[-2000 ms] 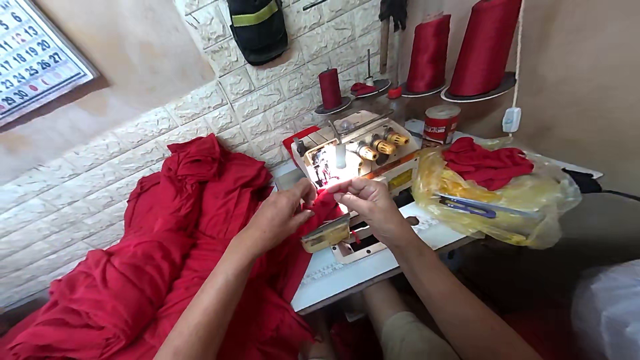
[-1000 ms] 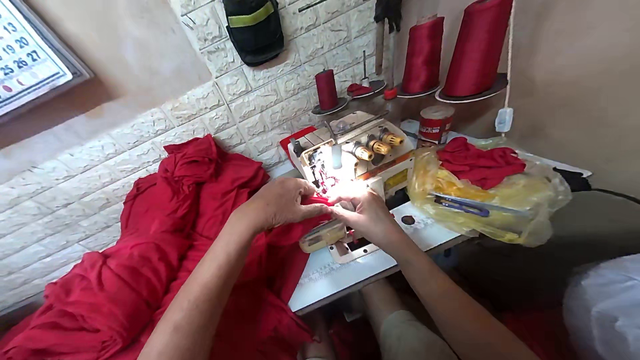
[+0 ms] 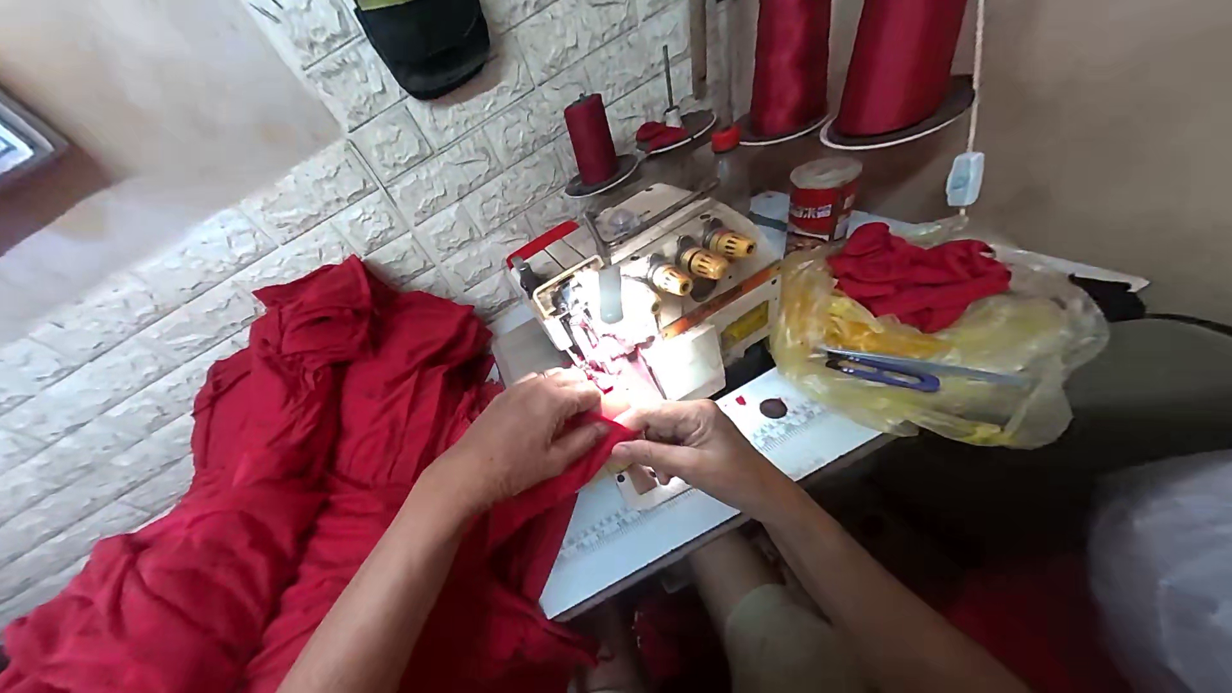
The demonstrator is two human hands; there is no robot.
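Observation:
An overlock sewing machine (image 3: pixel 674 279) with yellow tension dials stands on a white table (image 3: pixel 626 549), its lamp lighting the needle area. My left hand (image 3: pixel 534 433) grips the edge of red fabric (image 3: pixel 602 443) just in front of the presser foot. Close beside it, my right hand (image 3: pixel 688 443) pinches the same fabric between thumb and fingers. The rest of that cloth hangs over the table's left edge. A large heap of red fabric (image 3: pixel 318 462) lies to the left of my arms. Glare hides the needle and the fabric edge under it.
Right of the machine, a yellowish plastic bag (image 3: pixel 1039 337) holds red cloth scraps (image 3: pixel 914 274), with thread snips (image 3: pixel 881 373) on it. A red tin (image 3: pixel 821 207) stands behind. Red thread cones (image 3: pixel 590 140) rise at the back. A switch (image 3: pixel 964 180) hangs on a cord.
The machine's front cover plate, seen beside my hands in the earlier frames, is now hidden by the fabric and hands. Both hands stay on the red fabric at the machine.

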